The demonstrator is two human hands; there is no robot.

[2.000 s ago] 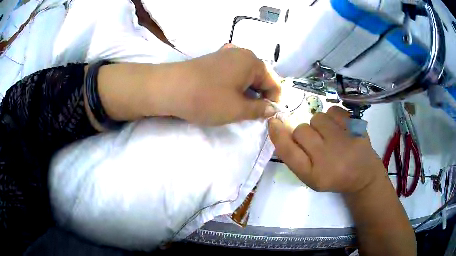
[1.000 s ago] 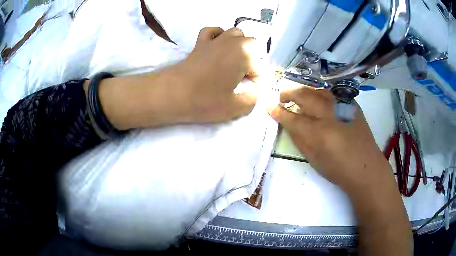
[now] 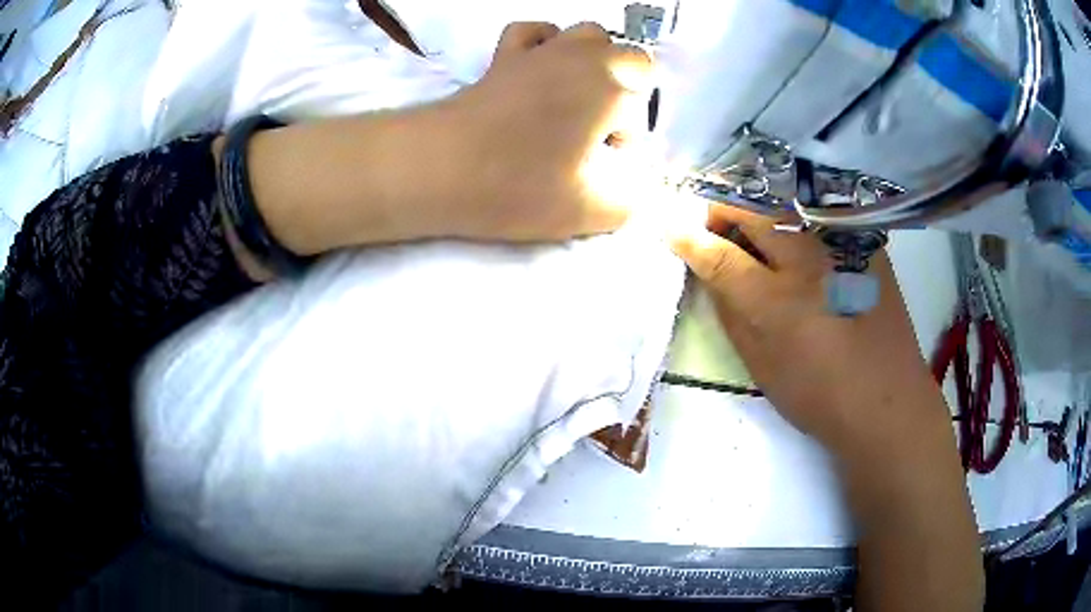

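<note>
The white lining (image 3: 395, 418) of the padded work bulges over the table and lap, with a dark stitch line near its lower right edge. A brown corner (image 3: 629, 445) shows under that edge. My left hand (image 3: 556, 138) lies on the work left of the needle area, fingers bent, fingertips lost in the lamp glare. My right hand (image 3: 766, 281) is at the right edge of the cloth, thumb and finger close to the needle area. The sewing machine head (image 3: 873, 84) is above; glare hides the needle and exactly what the fingertips hold.
Red-handled scissors (image 3: 979, 389) lie on the table at the right, with a thin metal tool beside them. A ruler tape (image 3: 670, 574) follows the curved front edge. A yellowish piece (image 3: 708, 349) lies by my right hand. Brown strips show at the upper left.
Both hands were together below the needle area two seconds ago; now my left hand is further up and left. The cloth's brown corner has moved up and right, towards the machine.
</note>
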